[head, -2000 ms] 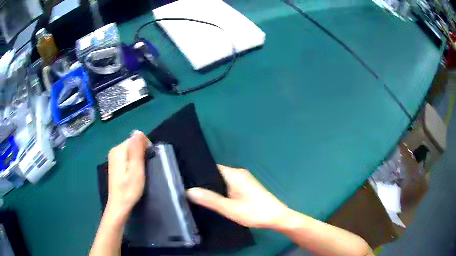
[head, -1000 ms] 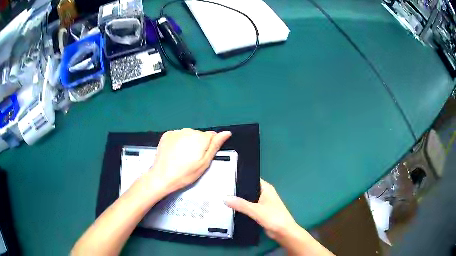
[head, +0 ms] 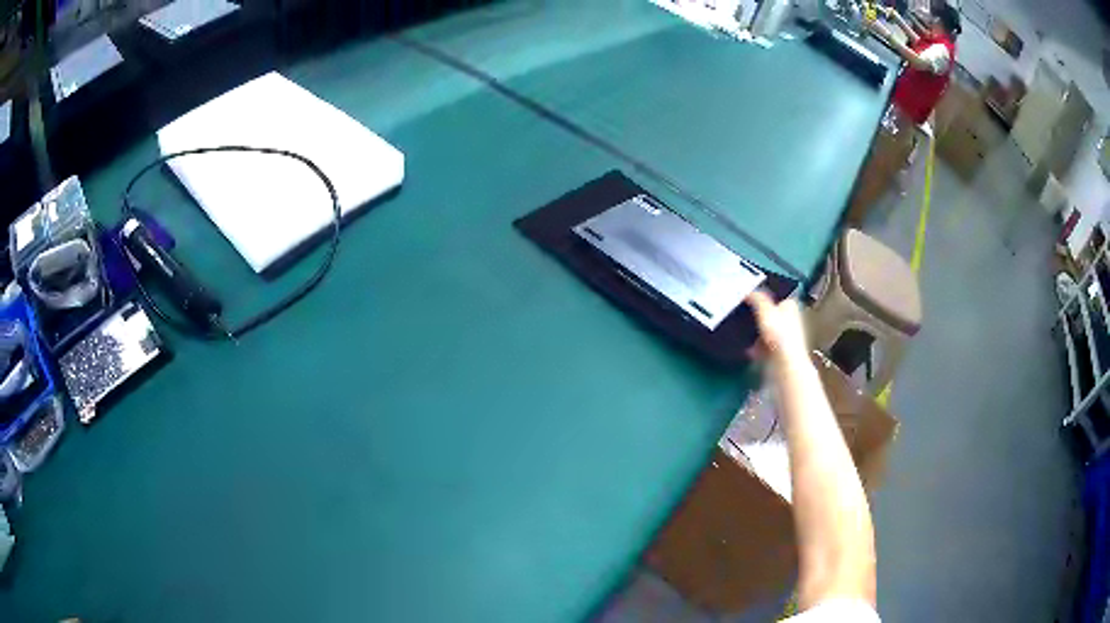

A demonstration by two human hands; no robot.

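The silver laptop lies bottom cover up on the black foam work mat, at the right part of the green bench. Dark rubber feet show near its corners. My right hand is at the near right end of the mat, thumb over the laptop's corner and fingers at the mat's edge, gripping both; the fingertips are partly hidden. My left hand is not in view, apart from a possible skin-coloured sliver at the bottom left edge, too small to tell.
The electric screwdriver lies at left by the screw tray, parts bins and white foam stack. A beige stool and cardboard box stand beyond the bench edge. A person in red is at far right.
The mat and laptop have moved away to the right along the bench. My right arm has stretched out with them. My left hand has left the laptop. The view has turned right.
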